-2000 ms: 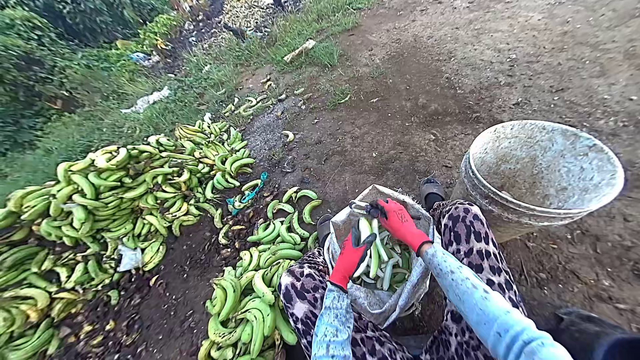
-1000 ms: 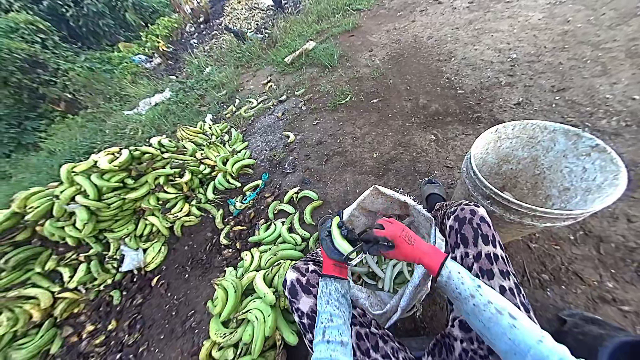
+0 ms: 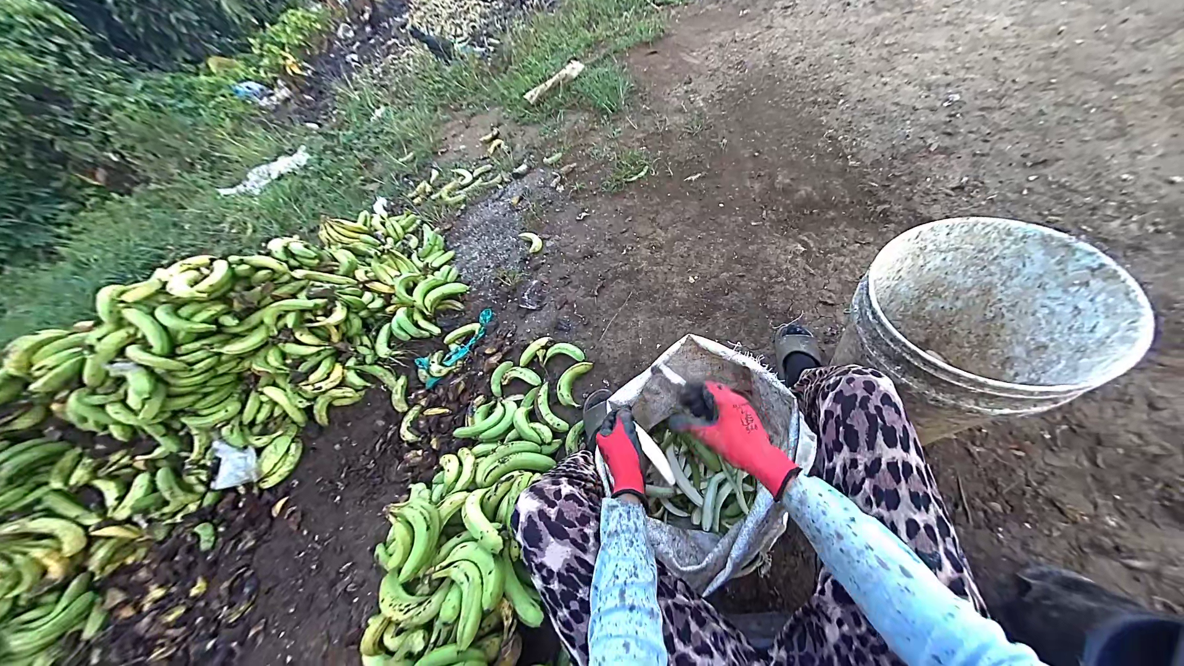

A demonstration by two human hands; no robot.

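Note:
Both hands wear red gloves with black fingers. My left hand (image 3: 622, 451) is closed around a pale peeled plantain (image 3: 655, 455) at the left side of the open white sack (image 3: 712, 555). Over the sack's mouth, my right hand (image 3: 726, 424) has its fingers curled, and a small pale piece (image 3: 671, 374) shows at its fingertips; whether that is a blade or peel cannot be told. Inside the sack, below the hands, lie pale peeled plantains and green peel (image 3: 708, 486). The sack stands between my knees.
Green plantains (image 3: 462, 573) lie heaped beside my left leg, with a larger pile (image 3: 231, 342) farther left. A dirty white bucket (image 3: 1008, 305) stands at the right. Turquoise plastic (image 3: 455, 351) lies on the soil between the piles. Dark boots show by the sack.
One second ago my left hand held a green plantain upright over the sack; now a pale peeled one is in it. My right hand has come away from the left, its fingertips raised.

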